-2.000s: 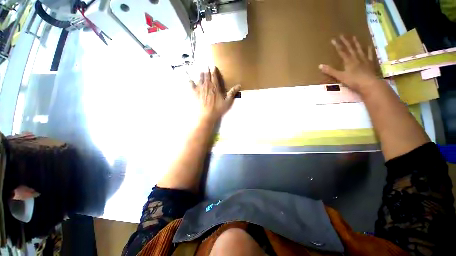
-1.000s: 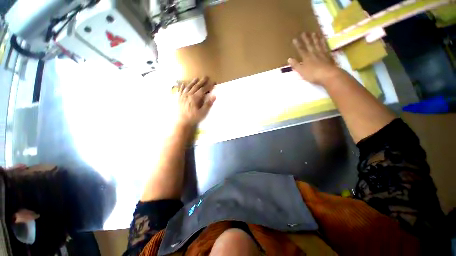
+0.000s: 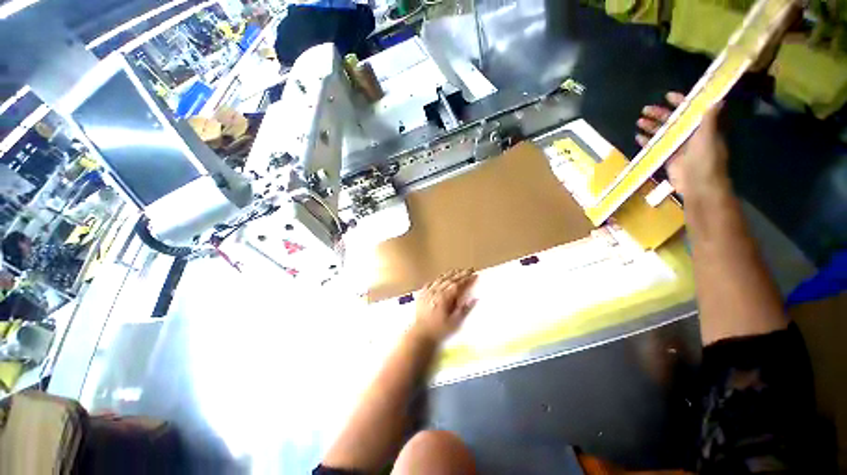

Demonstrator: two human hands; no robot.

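Note:
The brown cut panel lies flat on the white and yellow template, with a stepped edge at its left. My left hand rests palm down on the panel's near edge and the template, gripping nothing. My right hand holds the long yellow template flap, with fingers showing on its far side. The flap is raised and slants up to the right from the yellow hinge tab. The sewing machine head stands at the panel's left; its needle is too small to make out.
A metal carriage rail runs behind the panel. A screen stands at the left. A brown panel stack is at the lower left. Blue plastic lies at the right edge. A person in dark clothing is behind the machine.
The view has tilted up, showing more of the floor. My right hand has left the panel and taken hold of the flap, which is raised. My left hand stays at the panel's near edge, further along it.

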